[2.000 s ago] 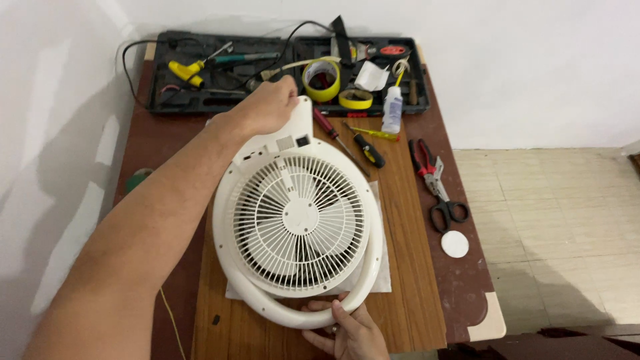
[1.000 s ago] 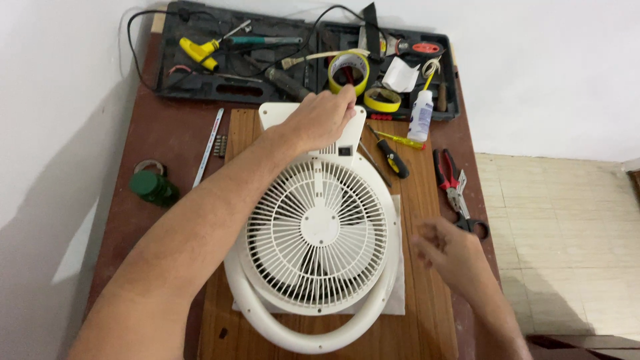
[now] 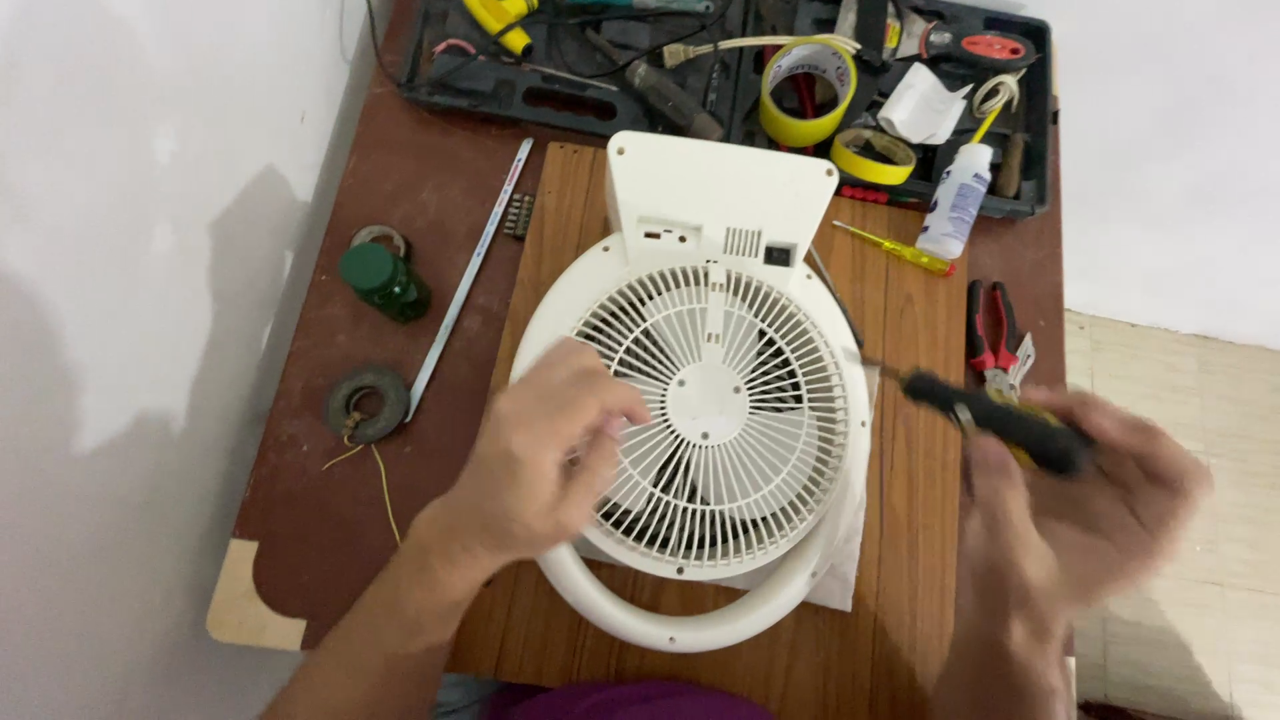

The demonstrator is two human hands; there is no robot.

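Note:
A white plastic fan lies flat on a wooden board, its round grille facing up and its base toward the far side. My left hand is over the grille's left edge, fingers curled, with nothing clear between them; whether it touches the fan I cannot tell. To the right of the fan my right hand holds a black and yellow screwdriver by the handle, slightly blurred, its shaft pointing left toward the fan's rim. A white sheet shows beneath the fan.
A black tool case holding yellow tape rolls spans the far side. A white bottle, a yellow tester screwdriver and red-handled pliers lie at right. At left are a hacksaw blade, a green-capped jar and a ring magnet.
My left hand has moved from the fan's base to the left of the grille. My right hand, without the screwdriver a second ago, now holds it. The view has shifted closer.

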